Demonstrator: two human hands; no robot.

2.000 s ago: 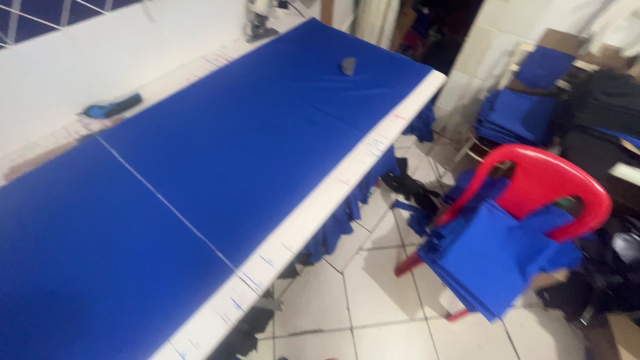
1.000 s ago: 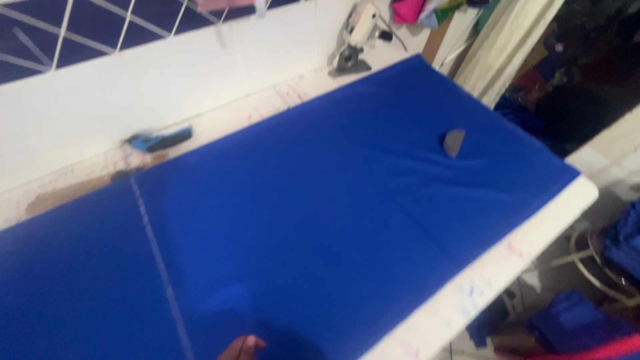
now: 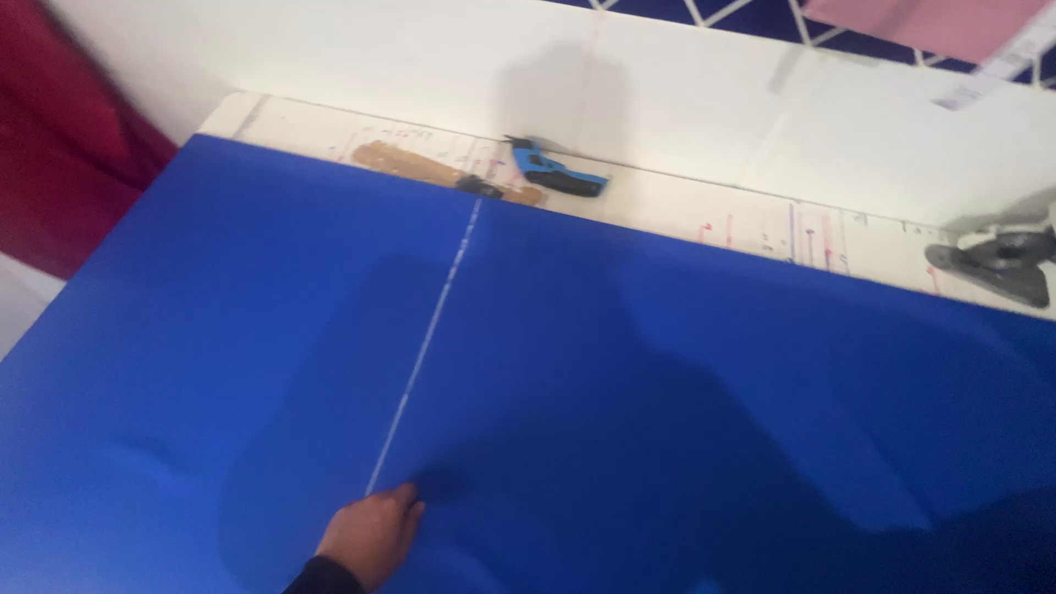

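Observation:
Blue cloth [image 3: 544,346] lies spread over the table, with a white chalk-like line [image 3: 425,345] across it. My left hand [image 3: 371,528], in a dark sleeve, rests on the cloth at the near end of that line. Its fingers are curled and close together; whether they pinch the cloth or hold something small is hidden. Shadows fall over much of the cloth. My right hand is out of view. Beyond the cloth's far edge lies a blue and black hand tool [image 3: 561,173] on the white table margin.
The white table edge [image 3: 676,198] bears red and blue marks and a brown patch [image 3: 408,163]. A grey and white machine [image 3: 1002,256] stands at the far right, against a white wall [image 3: 709,107]. Dark red fabric [image 3: 74,148] hangs at the left.
The view has swung left, towards the table's other end. A hand at the bottom edge one second ago, barely in view, now shows more fully at the white line.

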